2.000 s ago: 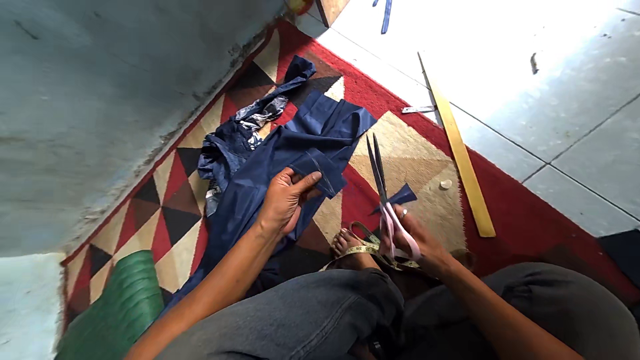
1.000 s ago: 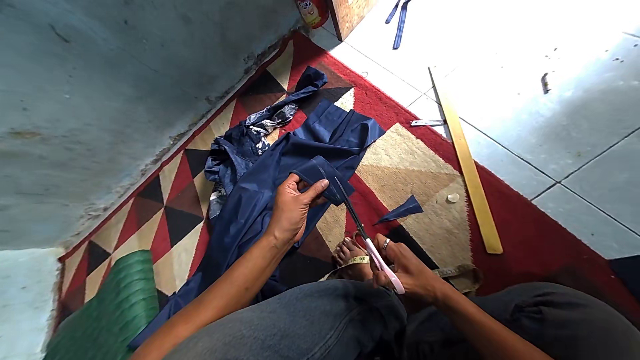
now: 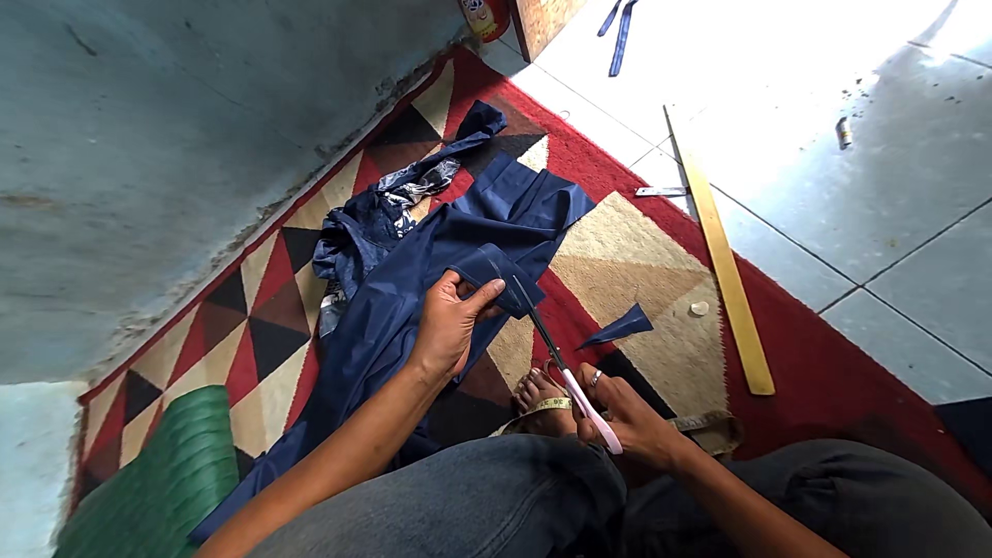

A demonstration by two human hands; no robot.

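Observation:
My left hand (image 3: 453, 325) pinches a small navy fabric piece (image 3: 482, 267) that bears pale marked lines. My right hand (image 3: 628, 418) holds fabric scissors (image 3: 587, 407) by their pink handles, and the blades lie against the right part of that piece. Under my left hand a large navy cloth (image 3: 403, 287) spreads over the patterned rug. Beside it on the left lies a bunched dark blue garment with a white print (image 3: 349, 240). A narrow navy scrap (image 3: 620, 327) rests on the rug, right of the blades. A yellow measuring tape (image 3: 552, 404) crosses my foot.
A long yellow wooden ruler (image 3: 721, 256) lies across the rug's edge, near a small metal-coloured piece (image 3: 661, 191). Round pale chalk (image 3: 699, 308) sits on the rug. Navy strips (image 3: 620, 39) are on the tiles. A green ribbed object (image 3: 170, 473) stands at lower left, by the wall.
Two seconds ago the scissors stood wide apart beside the cloth, with the navy scrap by my right hand. Now the blades are at the piece in my left hand, and the scrap lies loose on the rug.

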